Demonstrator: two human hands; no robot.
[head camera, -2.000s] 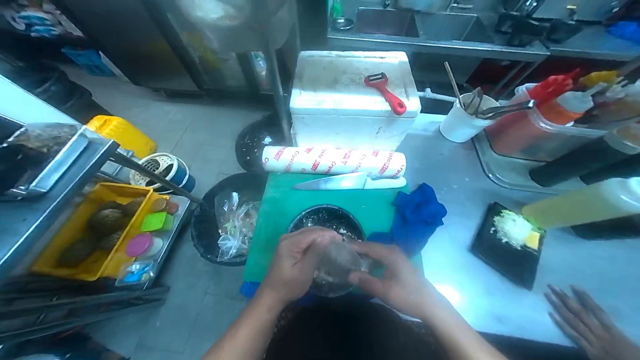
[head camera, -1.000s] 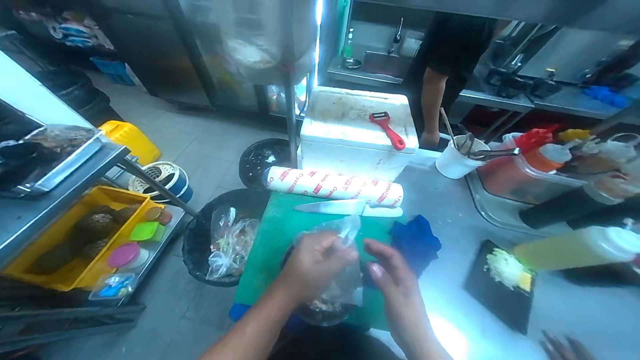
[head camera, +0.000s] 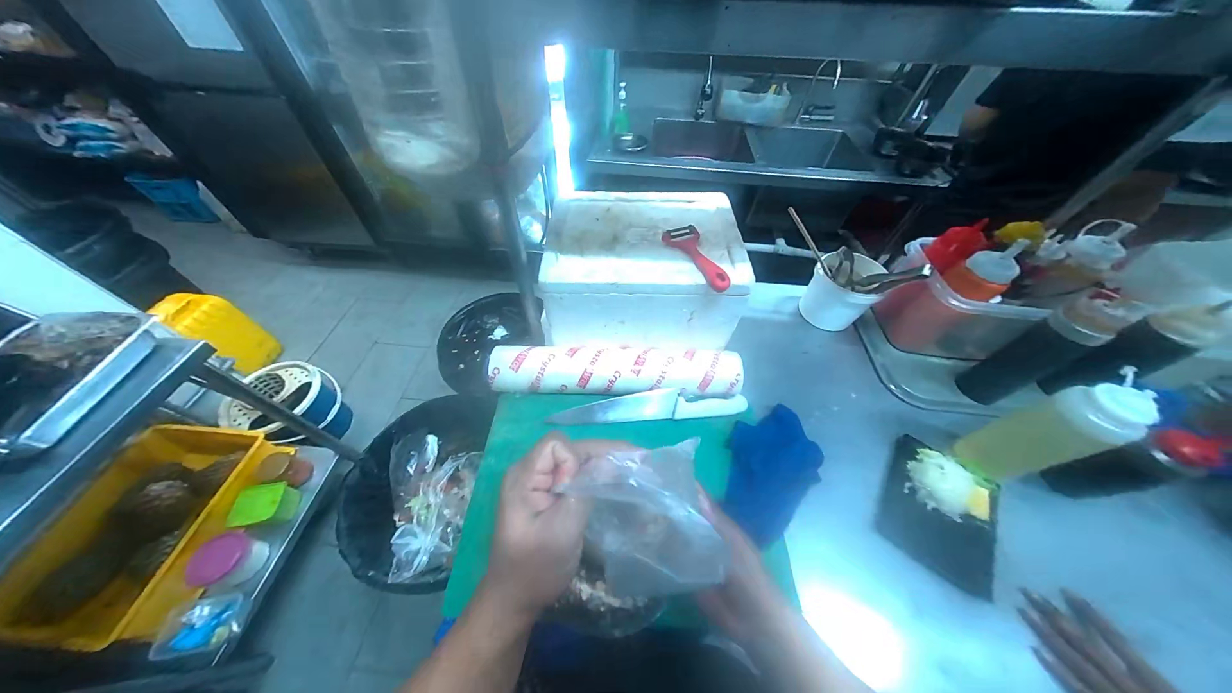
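Note:
My left hand (head camera: 544, 510) grips the edge of a clear plastic bag (head camera: 654, 529) between closed fingers. On the bag's other side, my right hand (head camera: 736, 568) supports it, its fingers partly hidden behind the plastic. Beneath the bag, a bowl (head camera: 606, 616) with crumbly food in it is partly covered from view. The green cutting board (head camera: 510, 433) lies under the hands. Across its far end lie a white-handled kitchen knife (head camera: 645, 408) and a printed roll of plastic film (head camera: 616, 371). A crumpled blue cloth (head camera: 775, 472) lies at the board's right edge.
Behind the board stands a white foam box (head camera: 640, 250) with a red peeler (head camera: 698, 258) on it. A lined black bin (head camera: 385, 510) stands left. Right are a utensil cup (head camera: 837, 294), sauce bottles (head camera: 1059, 423) and a black plate (head camera: 938, 539). Another person's hand (head camera: 1088, 640) rests lower right.
Two seconds ago my hands were low over the bowl; now the bag is held up and spread above it. The person who stood beyond the foam box one second ago is now farther right.

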